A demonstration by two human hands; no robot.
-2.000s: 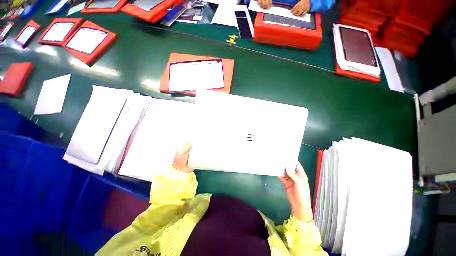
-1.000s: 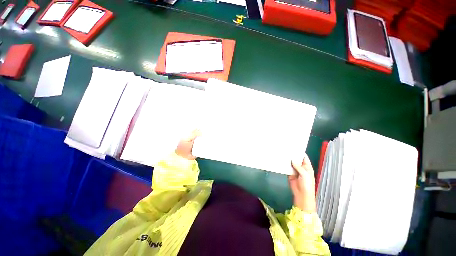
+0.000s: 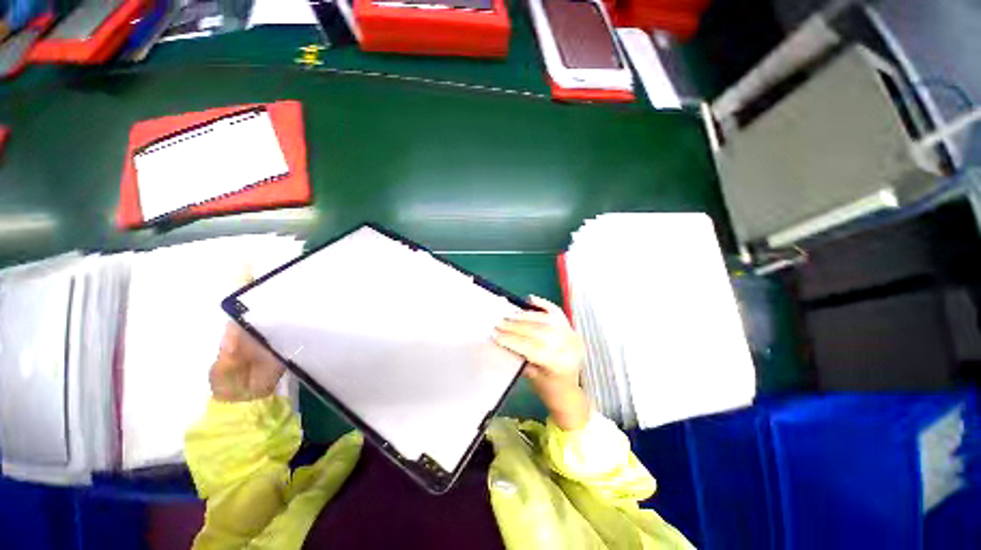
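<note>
A thin panel (image 3: pixel 377 333) with a white face and a narrow black border is held tilted, one corner towards me. My left hand (image 3: pixel 245 360) grips its left edge; part of that hand is hidden behind the panel. My right hand (image 3: pixel 546 346) holds its right edge, fingers on the face. A thick stack of white sheets or panels (image 3: pixel 672 312) with fanned edges stands at the right, red showing beside it. Two white piles lie at the left, the far-left one (image 3: pixel 38 365) topped by a greyish sheet, the other (image 3: pixel 178 355) partly behind my left hand.
A white-faced panel (image 3: pixel 210 167) lies on a red pad (image 3: pixel 296 193) on the green bench (image 3: pixel 430 161). Across the bench are red blocks (image 3: pixel 430 32) and a dark-faced panel (image 3: pixel 583 34). A grey machine (image 3: pixel 823 150) stands right; blue crates (image 3: pixel 850 473) are below it.
The held panel earlier showed a plain white face without a border; now a black-bordered face shows and it is turned diagonally. My view has shifted right, so the bench items appear further left.
</note>
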